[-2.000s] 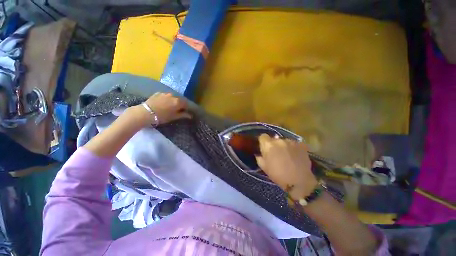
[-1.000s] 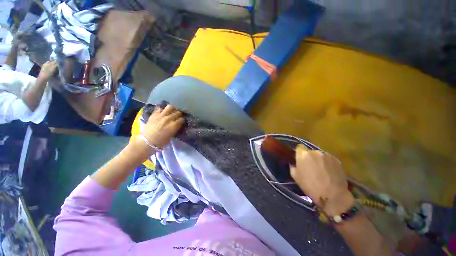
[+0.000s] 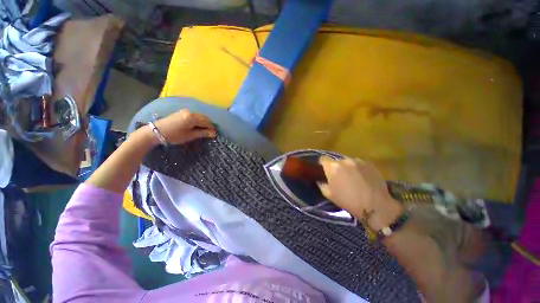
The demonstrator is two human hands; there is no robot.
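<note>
A dark speckled garment piece [image 3: 248, 183] lies along the grey padded sleeve board [image 3: 195, 106], joined to white cloth [image 3: 219, 213] on the side nearest me. My left hand [image 3: 185, 126] pinches the dark piece's upper edge near the board's rounded end. My right hand [image 3: 354, 183] is closed around the reddish-brown handle of the steam iron [image 3: 305, 192]. The iron rests on or just over the dark piece, its tip pointing towards my left hand; contact underneath is hidden. A wrapped hose [image 3: 423, 194] runs from the iron to the right.
A yellow table cover [image 3: 462, 106] with brownish stains lies beyond the board, crossed by a blue bar [image 3: 278, 53] with an orange-pink tie. Crumpled white cloth [image 3: 172, 248] hangs below the board. Another iron [image 3: 56, 118] stands on a brown table at the left. Pink cloth is at the right edge.
Over the last second, the dark piece has come to lie flatter and wider over the board, and my left hand has moved to its upper edge. The view has shifted; the other person has left it.
</note>
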